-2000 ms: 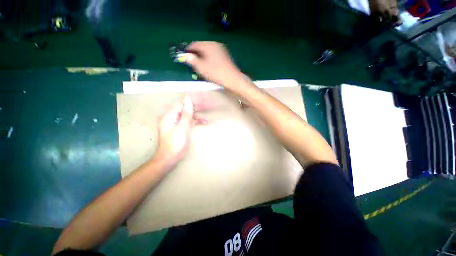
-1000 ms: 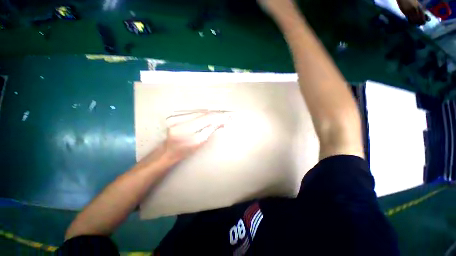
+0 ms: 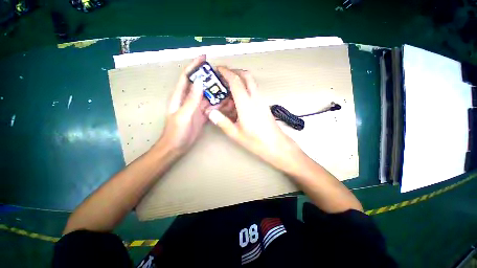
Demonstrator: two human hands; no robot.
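An open black adapter housing (image 3: 211,88) shows a board with white, yellow and blue parts. It is held above the tan cardboard sheet (image 3: 235,178). My left hand (image 3: 183,112) grips its left side. My right hand (image 3: 251,112) is at its right and lower end, with the thumb near the lower edge. A coiled black cord (image 3: 287,116) lies on the cardboard right of my right hand, with its plug (image 3: 335,106) stretched out to the right. Where the cord meets the housing is hidden by my right hand.
A white sheet (image 3: 230,51) shows beyond the cardboard's far edge. White-topped stacked boards (image 3: 434,118) stand at the right. Black units (image 3: 86,5) lie on the green surface at the far left. Yellow-black tape (image 3: 418,199) runs along the floor.
My right hand has come back from the far side of the bench to my left hand. The housing and coiled cord now show over the cardboard. The view has shifted.
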